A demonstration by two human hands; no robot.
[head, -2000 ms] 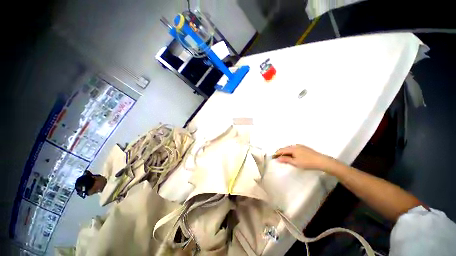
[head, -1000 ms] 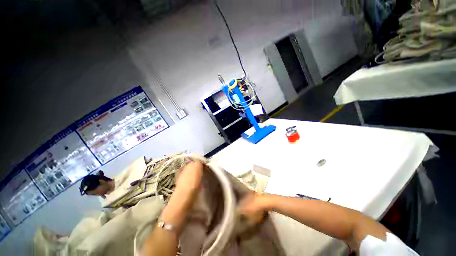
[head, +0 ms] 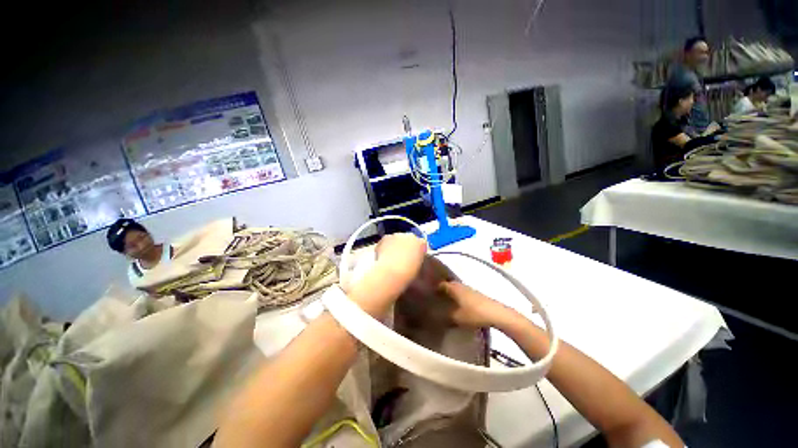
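Observation:
A beige bag body (head: 437, 404) stands in front of me on the white table, its darker inside showing at the opening. A pale handle loop (head: 420, 357) arches around my forearms. My left hand (head: 402, 255) is at the bag's far upper edge; its fingers are hidden. My right hand (head: 455, 302) reaches into the opening, its fingertips partly hidden. I cannot tell what either hand grips. A dark tool (head: 505, 358) with a thin black cord lies just right of the bag. A yellow strip (head: 343, 429) shows at the lower front.
A bag pile (head: 280, 262) with tangled handles is at left, with more beige bags nearer me. A person (head: 140, 249) is behind it. A red container (head: 501, 252) and blue stand (head: 440, 197) are at the white table's (head: 604, 324) far end. Other people and bags are at right.
The view has risen and swung right. Two seconds ago the bag lay flatter and my right hand was on the table; now both arms are at the upright bag, inside the handle loop.

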